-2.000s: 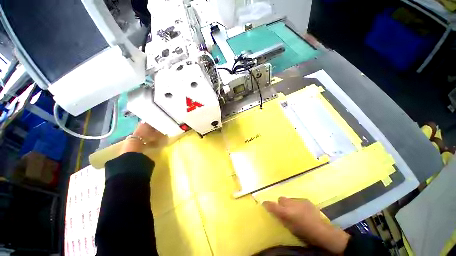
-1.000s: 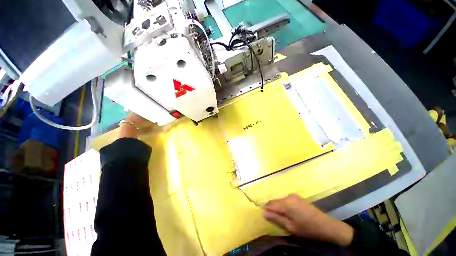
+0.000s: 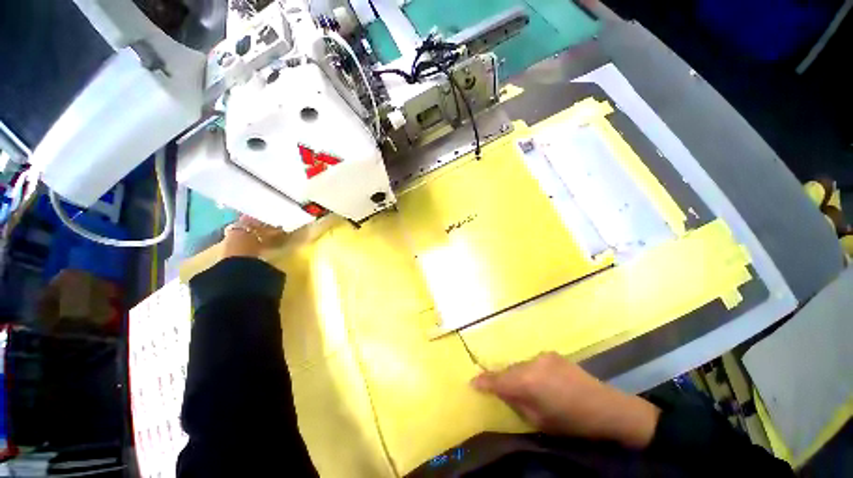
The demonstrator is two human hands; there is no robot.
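Observation:
The large yellow work panel [image 3: 374, 345] lies beside and partly against the yellow clamp plate [image 3: 496, 243], and drapes towards me. My right hand [image 3: 552, 397] pinches the panel's edge near the plate's lower corner. My left hand [image 3: 251, 238] rests at the panel's far left part, beside the white machine head [image 3: 299, 140]; its fingers are partly hidden by the head's cover, so its grip cannot be told. The clamp plate carries black handwriting.
The silver feeding clamp [image 3: 449, 154] with black cables is right of the head. The pale template base [image 3: 613, 201] with yellow tape lies at right. A printed sheet [image 3: 159, 373] is at left. The control screen's white housing [image 3: 122, 126] is upper left. Yellow and brown pieces [image 3: 823, 201] are far right.
The view has shifted, so the machine head sits further left and higher. My right hand still pinches the panel edge, now slightly nearer the plate's corner. My left hand stays by the head.

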